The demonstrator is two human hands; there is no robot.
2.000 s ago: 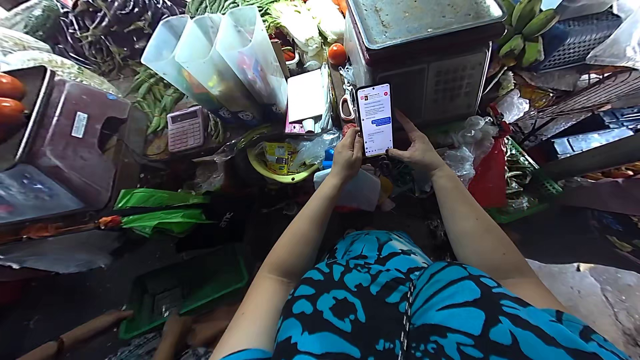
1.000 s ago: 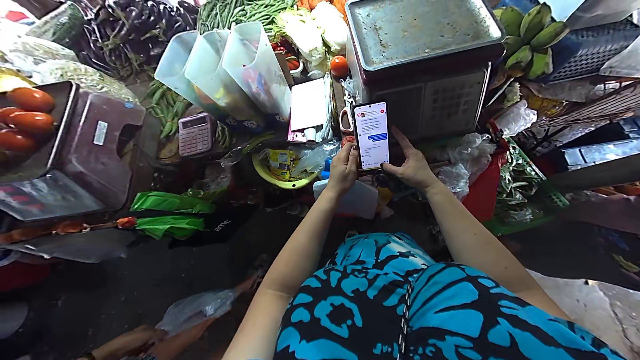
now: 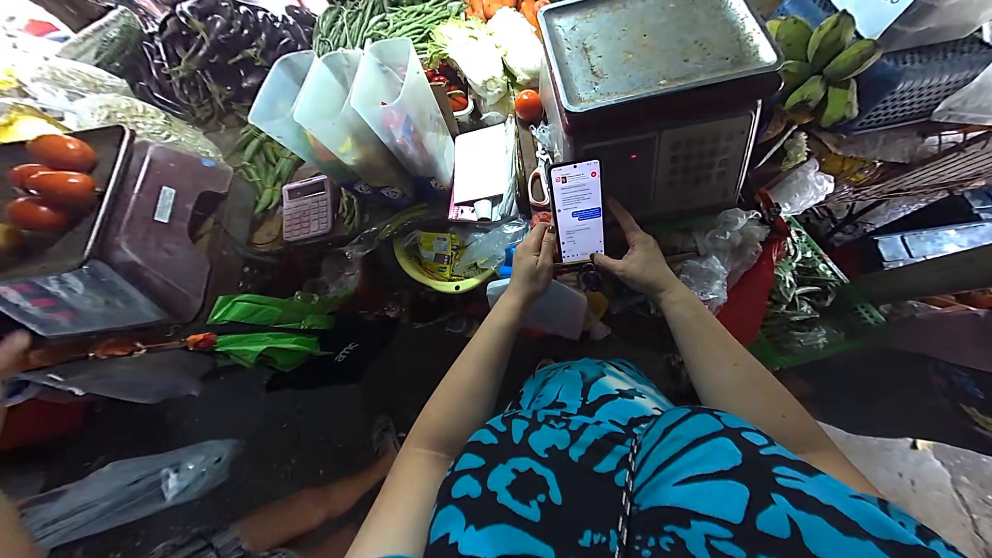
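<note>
Between my two hands a smartphone (image 3: 578,211) is held upright, its lit screen showing a message thread. My left hand (image 3: 533,262) grips its lower left edge. My right hand (image 3: 637,260) supports the lower right side, thumb at the bottom of the screen, fingers partly behind it. Just behind the phone stands a weighing scale (image 3: 659,54) with a metal tray. Scissors (image 3: 538,188) lie left of the phone, beside a white pad (image 3: 479,164). Below my left hand is a translucent plastic container (image 3: 549,308), and a yellow-green basin (image 3: 449,285) holding packets is to its left.
Clear plastic holders (image 3: 329,116), a pink calculator (image 3: 307,208), eggplants (image 3: 209,46) and another scale with tomatoes (image 3: 63,153) are at left. Green bananas (image 3: 825,62) and a green crate (image 3: 841,329) are at right. Another person's leg (image 3: 310,508) and a plastic bag (image 3: 132,488) are at lower left.
Both my hands stay on the phone. At lower left, the other person and the plastic bag have shifted left; the green tray seen there two seconds ago is out of sight.
</note>
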